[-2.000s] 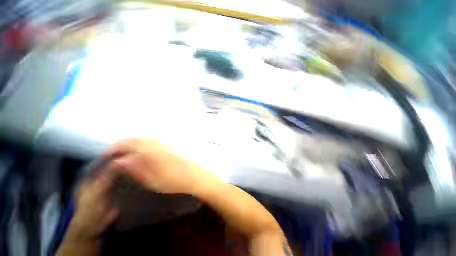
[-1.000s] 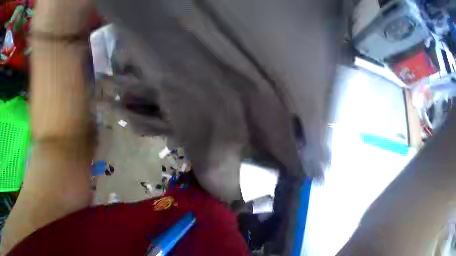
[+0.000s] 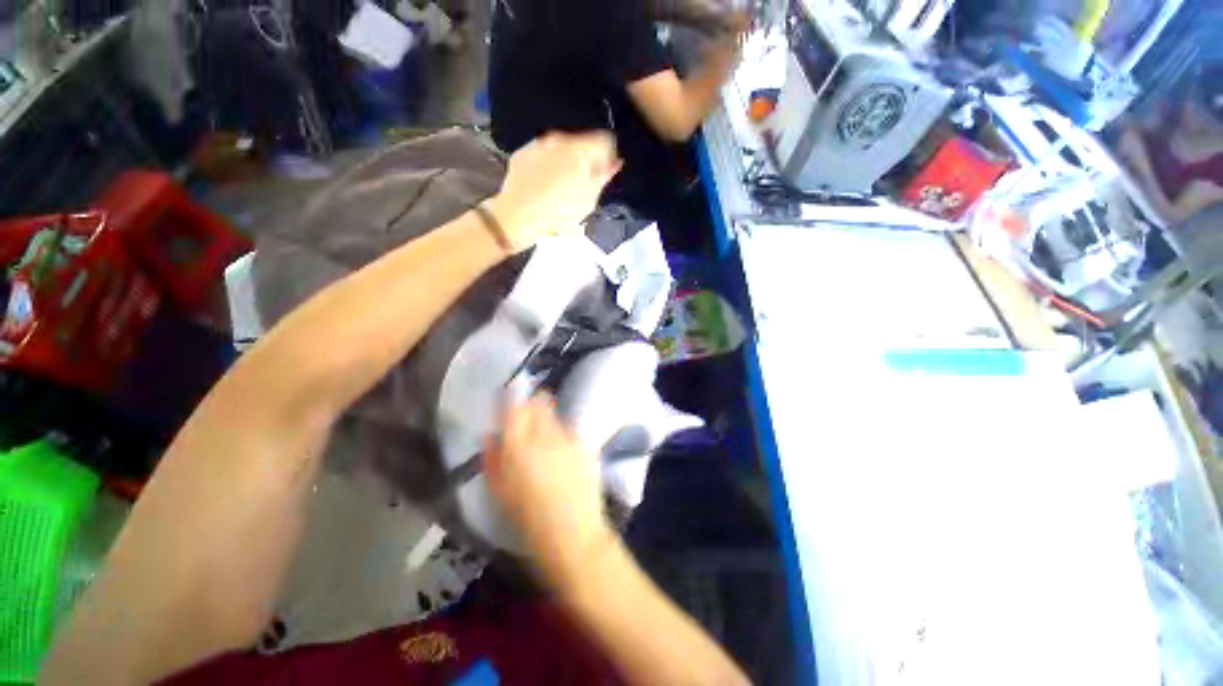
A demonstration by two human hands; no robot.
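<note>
A bundle of grey-brown garment pieces point(image 3: 349, 215) with white backing hangs in front of me, left of the white table. My left hand point(image 3: 561, 185) is closed on the upper edge of the bundle. My right hand point(image 3: 543, 462) is lower, against the white-backed part; it is blurred, and its fingertips are partly lost against the cloth, so its grip cannot be told.
A white table point(image 3: 925, 509) with a blue edge is on the right, with a grey fan-fronted box point(image 3: 865, 121) and a red box point(image 3: 955, 177). Red baskets point(image 3: 114, 288) and a green basket point(image 3: 34, 536) are on the left. A person in black point(image 3: 577, 67) is ahead.
The cloth has moved down and away from close to the camera, showing its white backing. Both hands have come into view at the bundle, and the person ahead now shows.
</note>
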